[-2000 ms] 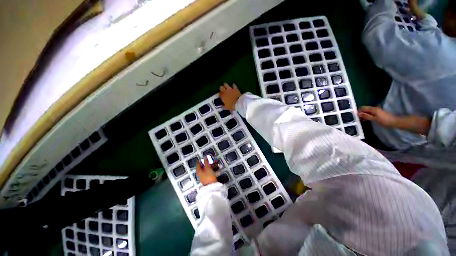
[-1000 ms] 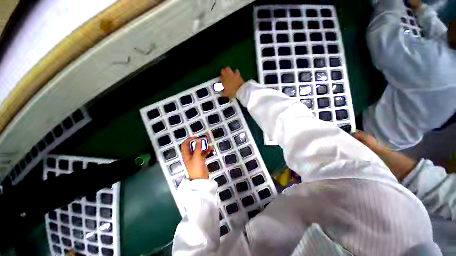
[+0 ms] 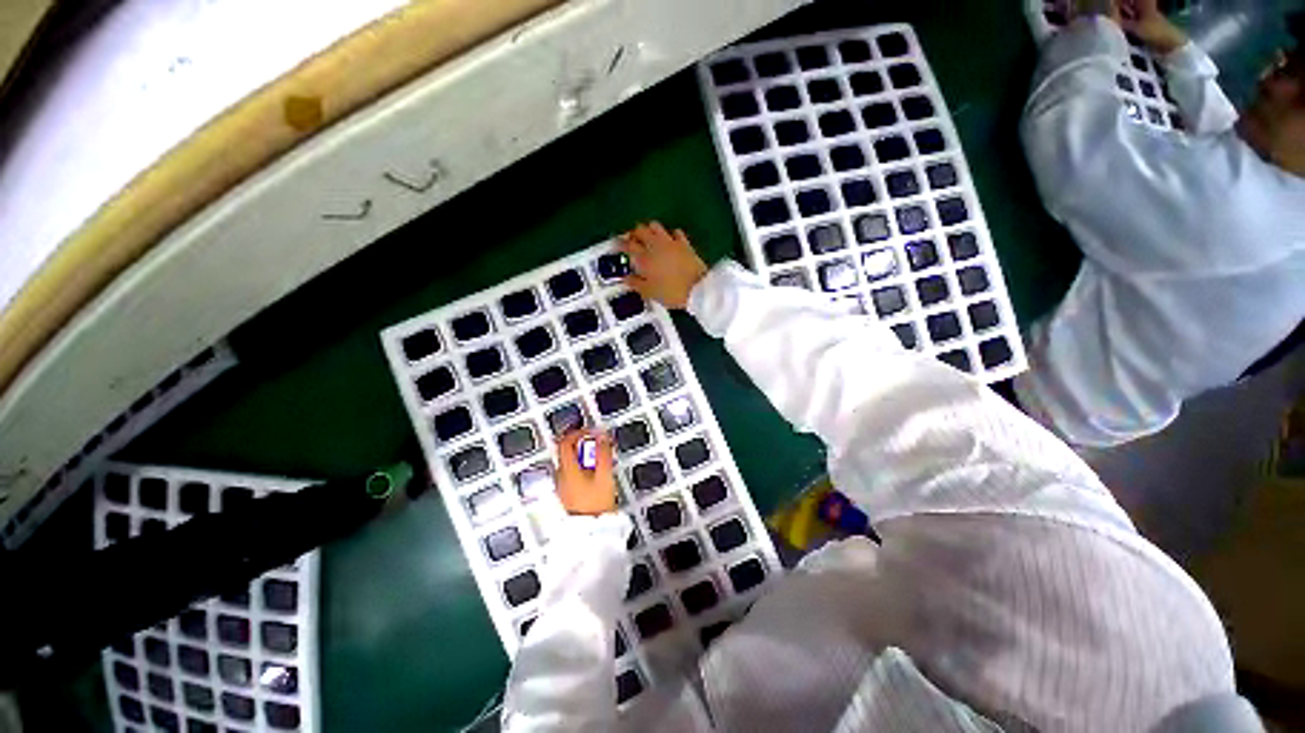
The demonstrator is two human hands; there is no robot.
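A white pocket tray point(image 3: 455, 533) filled with dark, glossy rounded-square units lies in front of me, tilted in view. My left hand point(image 3: 590, 480) is over its middle, with its fingertips closed around a small unit point(image 3: 588, 450) that shows a bright face. Whether this unit is clear of its pocket cannot be told. My right hand point(image 3: 666, 268) is at the tray's far right corner, its fingertips at a dark unit point(image 3: 614, 267) in the corner pocket. The fingers partly cover the corner, and their grip is unclear.
A second filled tray point(image 3: 726, 132) lies beyond my right arm. Another tray point(image 3: 309, 630) is at lower left, partly behind a black bar point(image 3: 201, 551) with a green round end. A pale ledge point(image 3: 472, 136) runs behind. A person in a smock point(image 3: 1145, 258) works at right.
My left hand has shifted slightly right and down from one second ago, still with the bright unit. The corner unit by my right hand looked bright and now looks dark with a small light spot.
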